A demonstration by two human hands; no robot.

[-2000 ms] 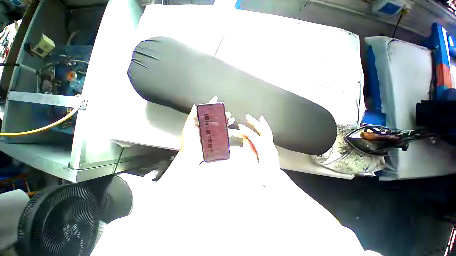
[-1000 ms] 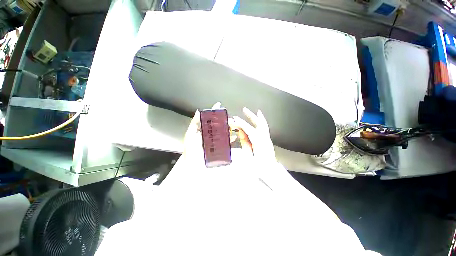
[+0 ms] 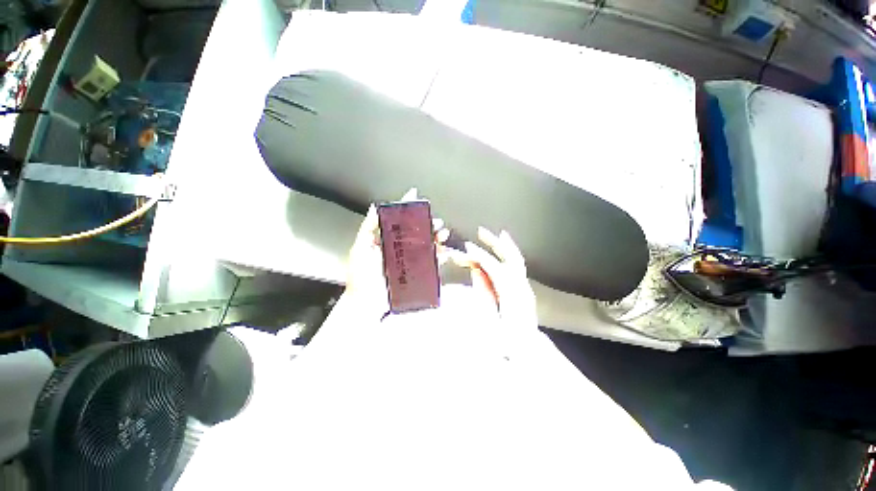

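A smartphone [image 3: 410,257] with a reddish screen and dark text lines is upright in front of me, over the near edge of the table. My left hand [image 3: 363,261] holds it from the left side and behind, with fingertips showing at its top and right edge. My right hand [image 3: 507,278] is just right of the phone, fingers apart and slightly bent, holding nothing. Both hands are washed out by bright light, so their outlines are partly lost. Behind them a long grey padded pressing form [image 3: 451,182] lies diagonally on the white table.
A steam iron [image 3: 709,272] with black cables sits on a stained pad [image 3: 663,312] at the table's right end. A black fan [image 3: 110,412] stands at lower left. An open bin [image 3: 91,179] is at left, a neighbouring pressing table [image 3: 780,144] at right.
The phone dipped slightly and rose again, and the right hand moved slightly with it. The left hand keeps its hold. The whole view shifted a little.
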